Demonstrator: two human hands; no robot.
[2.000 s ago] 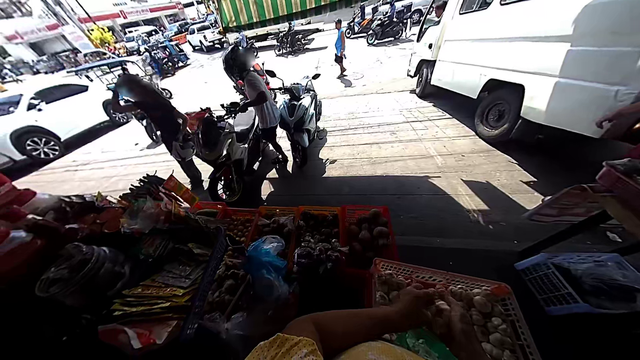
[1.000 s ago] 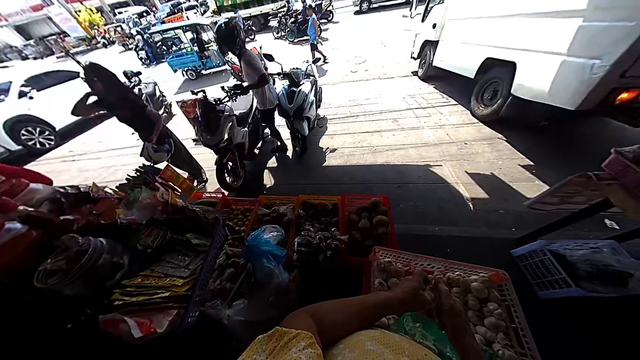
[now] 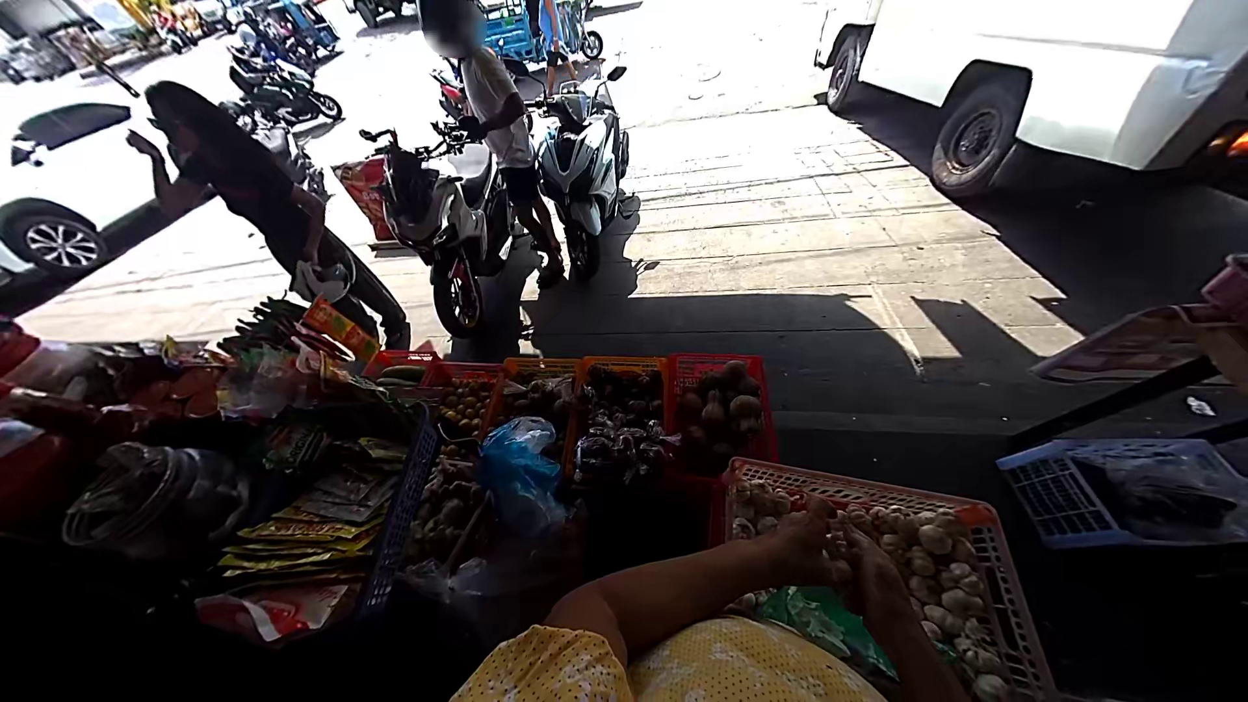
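My left hand [image 3: 807, 546] and my right hand [image 3: 870, 565] meet over a plastic crate [image 3: 1009, 575] of garlic bulbs [image 3: 941, 546]. Their fingers are close together around something small and pale, perhaps a garlic bulb; shadow hides which hand grips it. Below the hands, a green plastic bag [image 3: 829, 619] lies on the garlic inside the crate.
Red and orange crates of produce [image 3: 720, 409] stand ahead, beside a blue plastic bag [image 3: 522, 473]. Seasoning packets [image 3: 312, 526] fill a dark basket at left. A light blue crate [image 3: 1082, 497] is at right. Beyond are people, motorcycles [image 3: 580, 156] and a white van [image 3: 1063, 78].
The white van has moved to the right. The dark-clothed person at left leans over more. My hands stay together above the garlic throughout.
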